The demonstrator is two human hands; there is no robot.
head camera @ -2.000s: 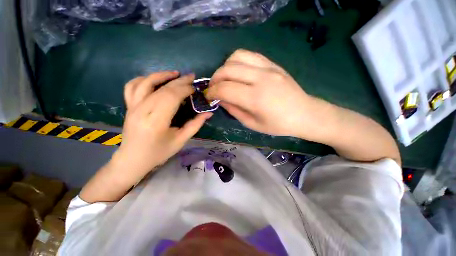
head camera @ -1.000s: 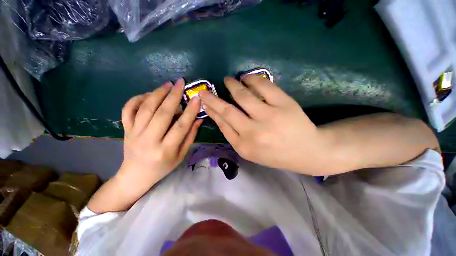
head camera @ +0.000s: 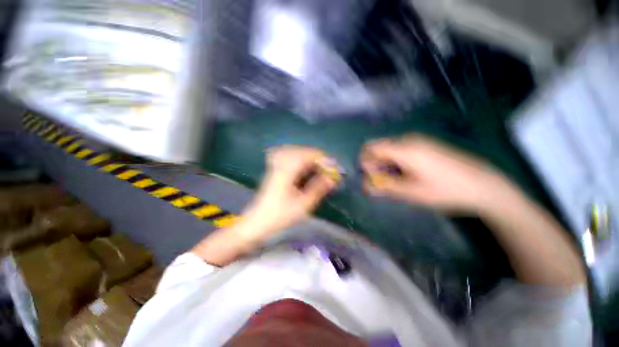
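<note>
The head view is strongly blurred. My left hand (head camera: 293,181) has its fingers curled around a small unit with a yellow and pale patch (head camera: 330,168), likely a watch housing with its battery. My right hand (head camera: 414,171) is curled around another small unit (head camera: 385,174) with yellow and dark parts, a little to the right. Both hands are over the green bench mat (head camera: 353,139). The fingers hide most of both units.
A large white tray with rows of units (head camera: 102,81) is at the upper left. Another white tray (head camera: 577,129) is at the right with a yellow-black unit (head camera: 598,223). Crumpled plastic bags (head camera: 305,61) lie at the back. Brown cartons (head camera: 68,271) are at the lower left.
The view has turned left, bringing the full tray into sight. Both hands have closed around a unit each and are apart from each other; earlier both units lay on the mat under the fingers.
</note>
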